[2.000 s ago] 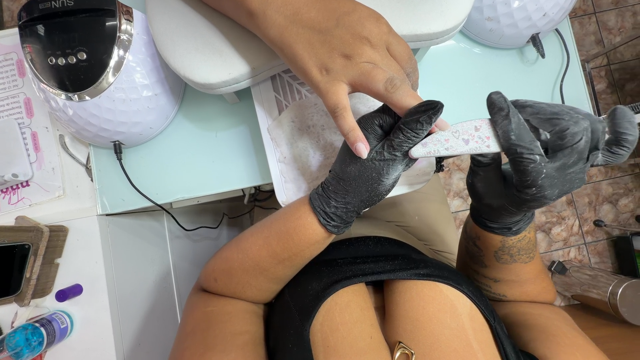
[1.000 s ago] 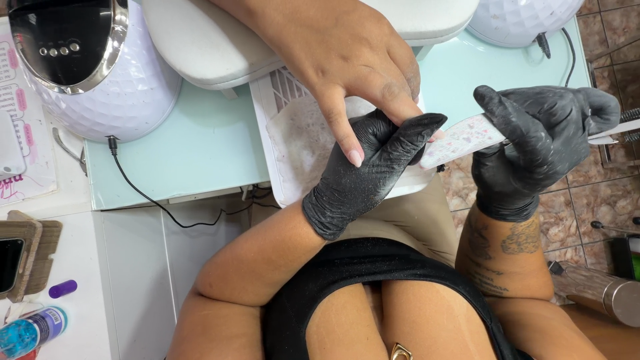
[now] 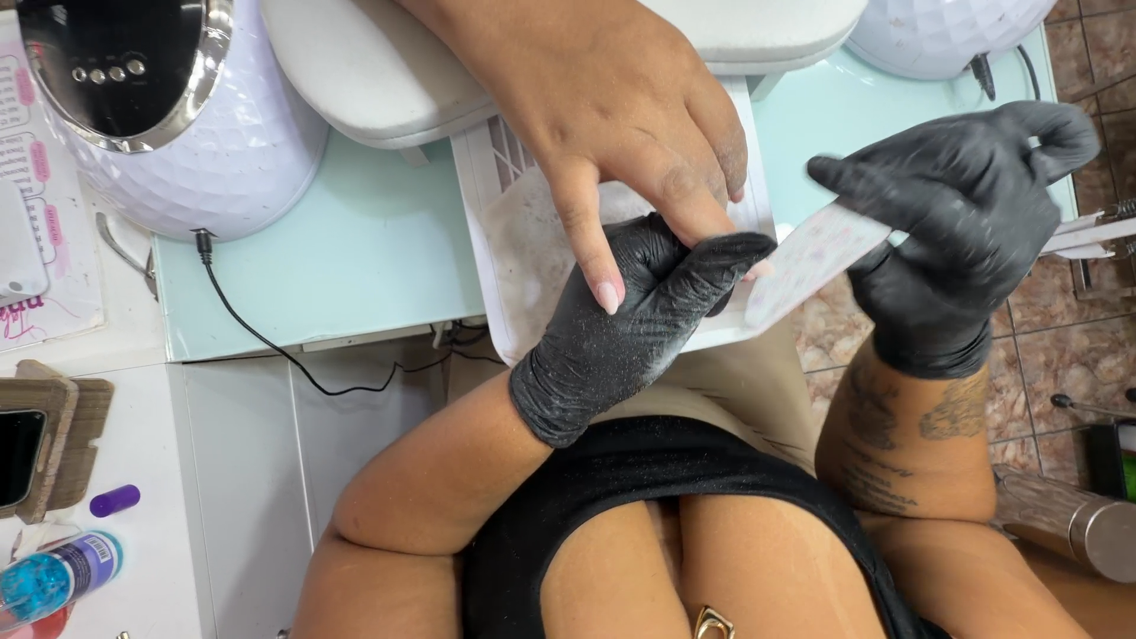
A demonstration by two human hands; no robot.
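Observation:
My left hand (image 3: 630, 319), in a dusty black glove, grips a finger of another person's hand (image 3: 621, 115) between thumb and fingers. That person's thumb, with a pale pointed nail, lies over the back of my glove. In my right hand (image 3: 958, 222), also gloved in black, is a patterned nail file (image 3: 816, 262). The file slants down to the left, its tip beside the held fingertip; whether it touches the nail I cannot tell. Beneath the hands is a white dust-collector tray (image 3: 499, 293) with a dusty pale cloth (image 3: 524, 248) on it.
A padded white armrest (image 3: 373, 71) spans the glass-topped table (image 3: 373, 240). White nail lamps stand left (image 3: 248, 151) and right (image 3: 958, 31), a black cable (image 3: 293, 359) hanging from the left one. At lower left are a phone (image 3: 19, 457), purple cap (image 3: 115, 500) and blue bottle (image 3: 53, 577).
The file has tilted from nearly level to a steeper slant, and my right hand has turned with it. My left hand keeps its hold on the other person's finger.

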